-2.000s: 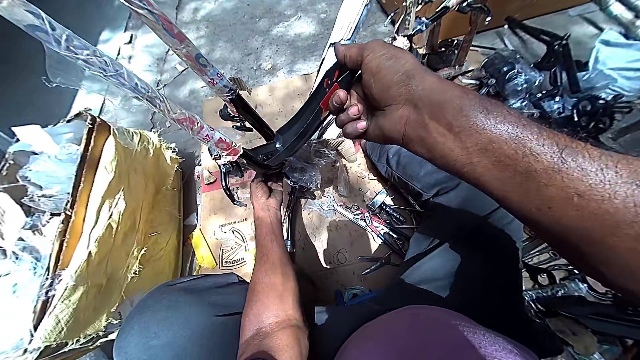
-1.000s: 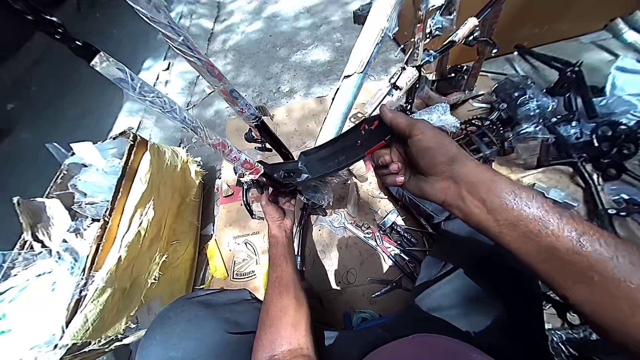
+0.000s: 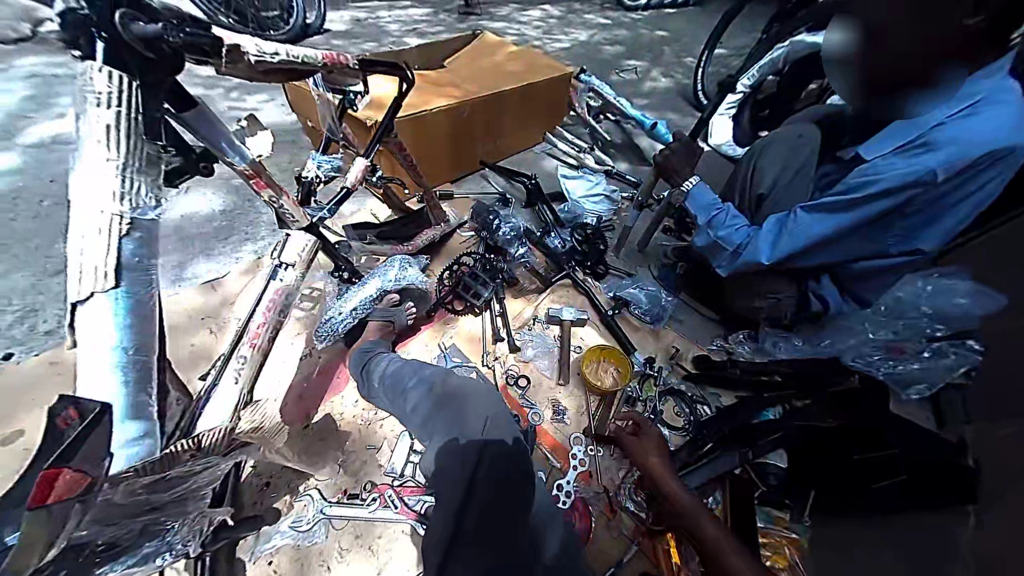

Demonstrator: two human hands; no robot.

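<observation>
My right hand (image 3: 640, 448) is low over the tools, its fingertips beside thin metal rods (image 3: 594, 408); whether it grips one is unclear. Just above is a yellow tub of grease (image 3: 606, 370), with a wooden-handled hammer (image 3: 566, 340) to its left. A multi-hole bicycle spanner (image 3: 571, 472) lies left of my hand. My left hand cannot be made out. At the lower left is a black plastic piece with a red patch (image 3: 60, 486). A large open-end wrench (image 3: 344, 510) and red-handled pliers (image 3: 400, 500) lie on the cardboard.
Wrapped bicycle frames (image 3: 256, 344) stand at left. My foot (image 3: 392, 312) rests beside a bubble-wrapped part (image 3: 368, 296). Beyond lie a crankset (image 3: 468, 284) and a cardboard box (image 3: 480, 120). Another person (image 3: 864, 168) sits at right, holding a dark tube, near clear plastic bags (image 3: 904, 320).
The view has swung far to the right. My right hand has let go of the black curved plastic piece and moved down among the tools. My left hand is no longer seen at the frame.
</observation>
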